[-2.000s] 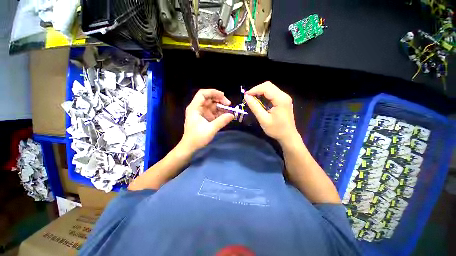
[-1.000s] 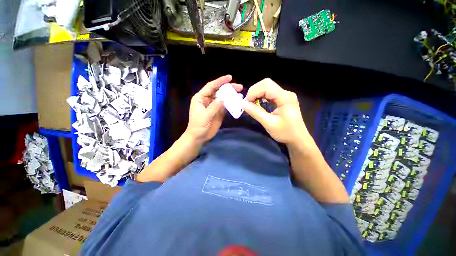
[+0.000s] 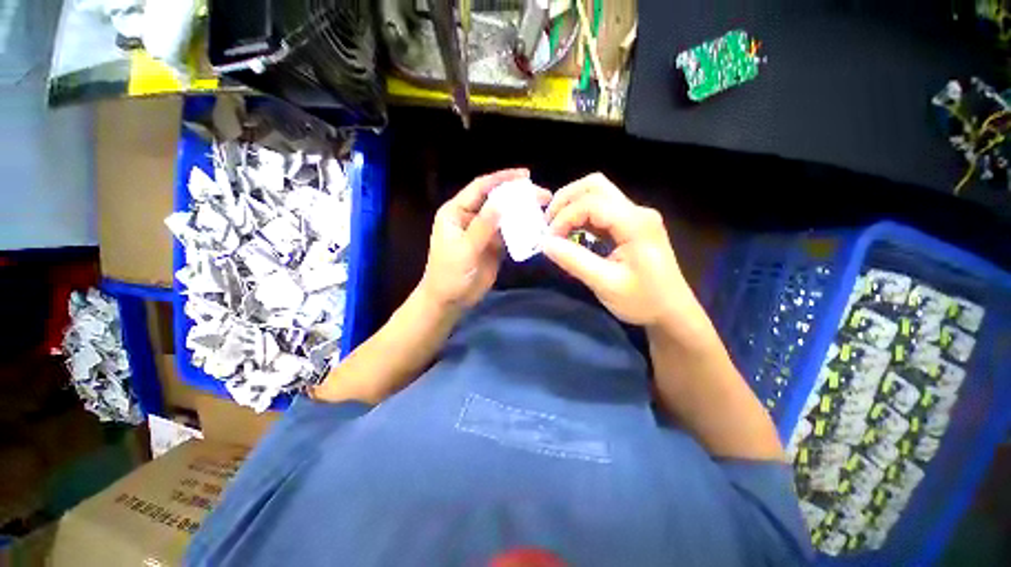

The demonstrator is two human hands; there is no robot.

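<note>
A white insulating piece (image 3: 520, 222) is held between my two bare hands above my lap, its broad face showing. My left hand (image 3: 466, 238) grips its left side with thumb and fingers. My right hand (image 3: 610, 244) pinches its right side. A small dark and yellowish part, seemingly of a circuit board, shows between the fingers of my right hand; most of it is hidden.
A blue tray (image 3: 360, 255) of loose white pieces stands at left. A blue basket (image 3: 848, 260) with rows of covered boards stands at right. A green circuit board (image 3: 718, 65) and wired boards (image 3: 976, 122) lie on the dark bench mat. A black fan (image 3: 322, 50) stands beside the machine.
The held piece has turned from edge-on to showing its white face, and my hands closed in around it. In the last second they moved little. The whole view shifted slightly.
</note>
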